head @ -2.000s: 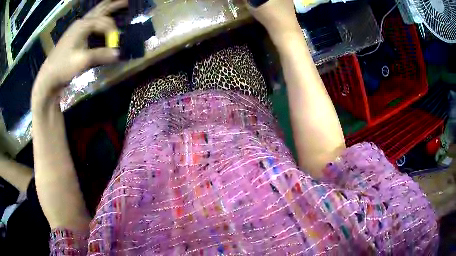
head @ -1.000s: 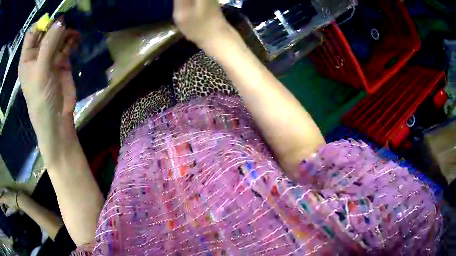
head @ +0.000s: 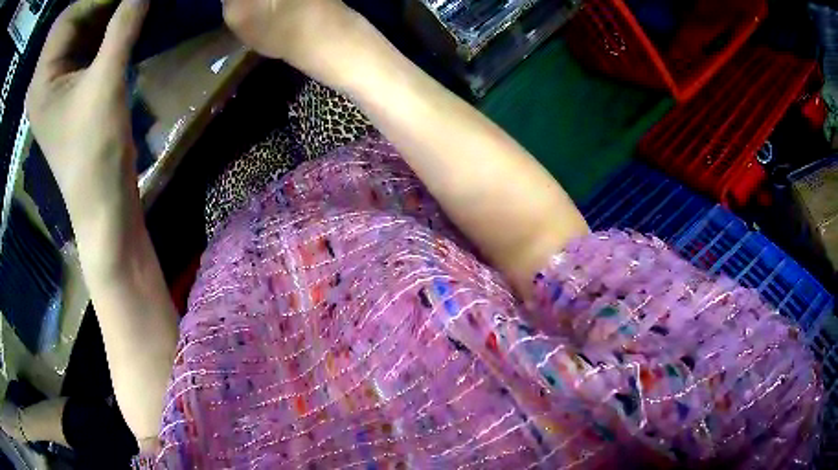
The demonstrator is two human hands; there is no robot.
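Observation:
My left hand (head: 84,92) is at the upper left, its fingertips cut off by the top edge. My right hand (head: 276,26) is at the top, left of centre, its fingers also cut off or hidden. A dark object (head: 180,20) shows between the two hands at the top edge; its shape is too dark and cropped to name. Whether either hand grips it cannot be told. Below it is the tan, shiny bench edge (head: 198,90).
A clear plastic tray or box (head: 492,37) is at top centre. Red crates (head: 726,128) and a blue slatted crate (head: 763,266) are on the right, by the green floor (head: 551,138). Another person's forearm (head: 41,420) shows at lower left. Dark printed sheets (head: 32,266) are at far left.
The view has turned, so the bench and fan have slid out and more blue crate shows. My right hand has moved left, closer to my left hand. The yellow fingertip cap is out of view.

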